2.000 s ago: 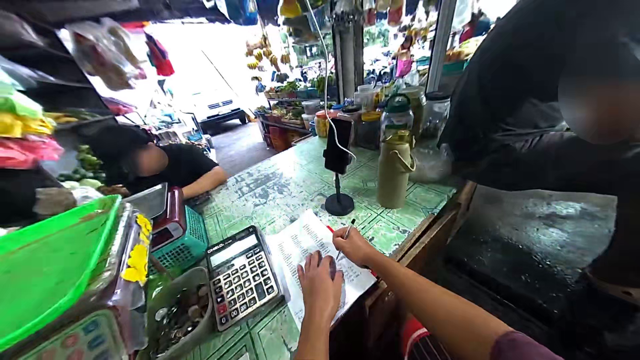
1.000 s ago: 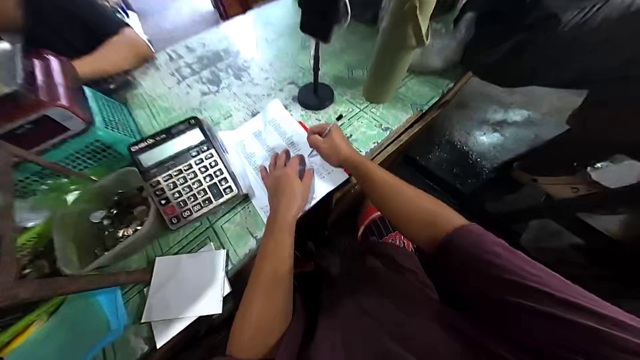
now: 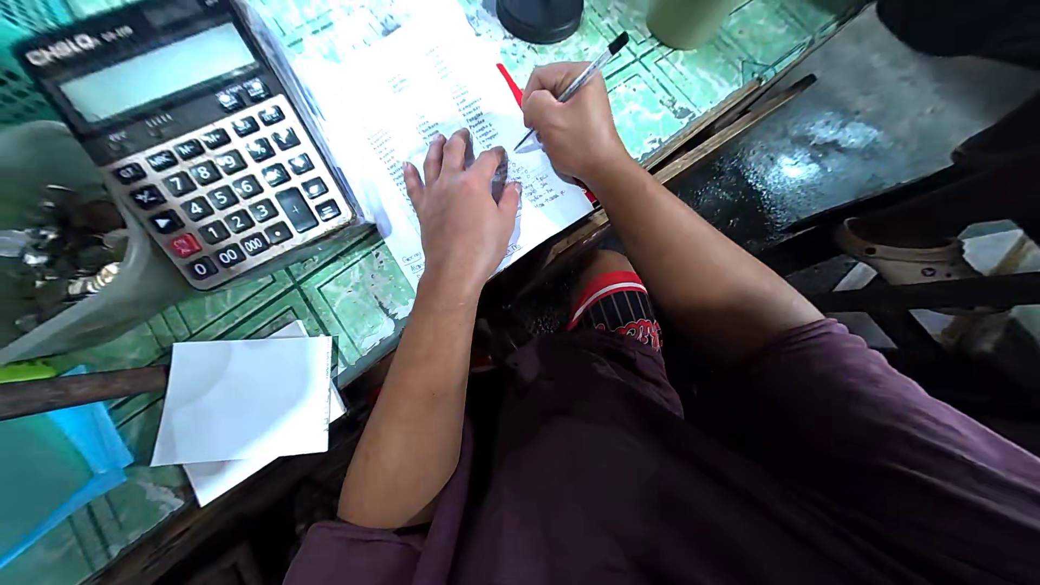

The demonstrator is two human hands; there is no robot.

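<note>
A sheet of paper with handwritten columns (image 3: pixel 382 106) lies on the green patterned tabletop (image 3: pixel 357 280). My left hand (image 3: pixel 463 203) rests flat on it, fingers a little apart, holding nothing. In my right hand (image 3: pixel 573 122) is a ballpoint pen (image 3: pixel 587 75) with a dark end, its tip touching the sheet near the right edge. A red strip (image 3: pixel 510 84) shows beside and partly behind my right hand; its full shape is hidden. Left of the sheet sits a large desk calculator (image 3: pixel 203 146) with a blank-looking display.
A plastic container of coins (image 3: pixel 146 276) stands at the far left, with loose white paper squares (image 3: pixel 244 398) below the calculator. A round black stand base (image 3: pixel 540 16) and the bottom of an olive-green bottle (image 3: pixel 686 20) are beyond the sheet. The table's wooden edge (image 3: pixel 707 138) runs diagonally.
The view has tilted down and come closer to the table. My left hand stays on the paper and my right hand keeps hold of the pen.
</note>
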